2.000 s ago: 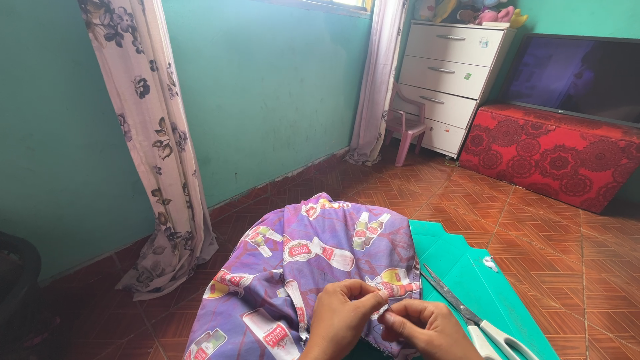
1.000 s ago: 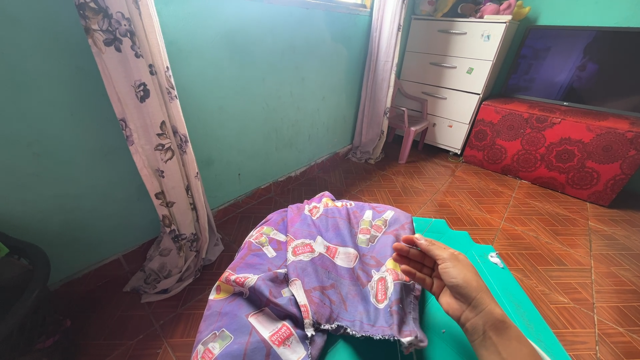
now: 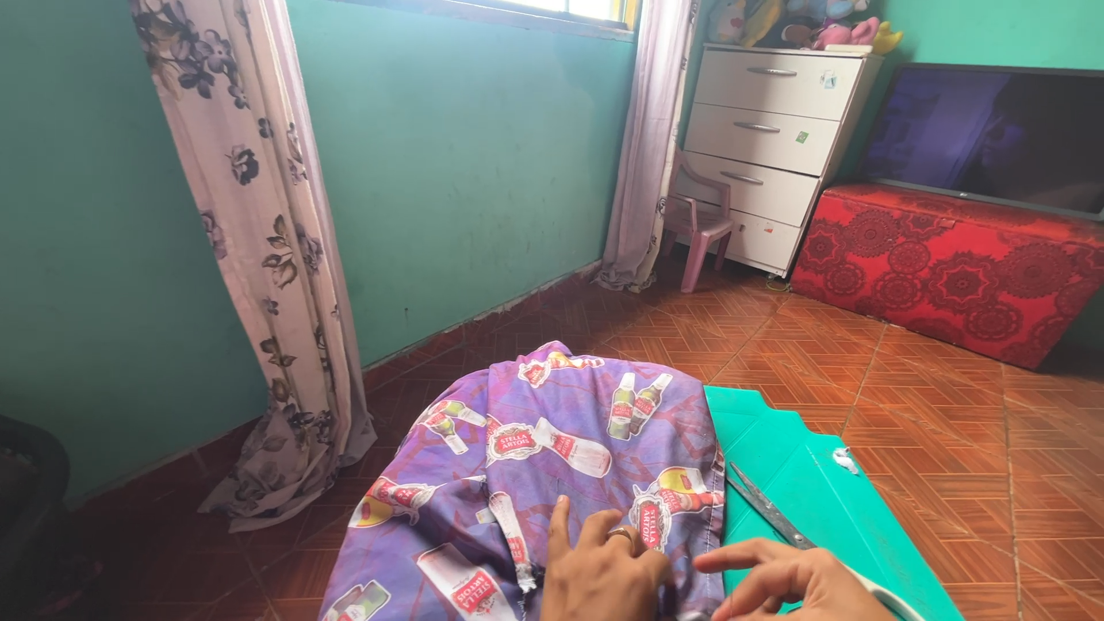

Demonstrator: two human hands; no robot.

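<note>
A purple fabric piece printed with bottles and glasses (image 3: 586, 414) drapes over the near surface, its right part lying on a green board-like surface (image 3: 828, 492). My left hand (image 3: 604, 561) rests on the lower part of the fabric with fingers spread, a ring on one finger. At the fabric's lower right edge is my right hand (image 3: 793, 578), fingers partly bent; whether it pinches something at the bottom edge of the view cannot be told. Scissors with pale handles (image 3: 768, 509) lie on the green surface, partly behind my right hand. A small white scrap (image 3: 845, 460) sits near the green surface's right edge.
Beyond the tiled floor (image 3: 931, 414) stand a pink plastic chair (image 3: 703, 226), a white chest of drawers (image 3: 759, 129) with plush toys on top, and a red patterned box (image 3: 949, 267) bearing a television (image 3: 992, 138). Floral curtains (image 3: 267, 259) hang at left; a dark container (image 3: 30, 483) is at far left.
Two seconds ago both hands were together at the fabric's edge. One second ago only my right hand showed, raised with its palm turned up. Now both hands are low at the fabric.
</note>
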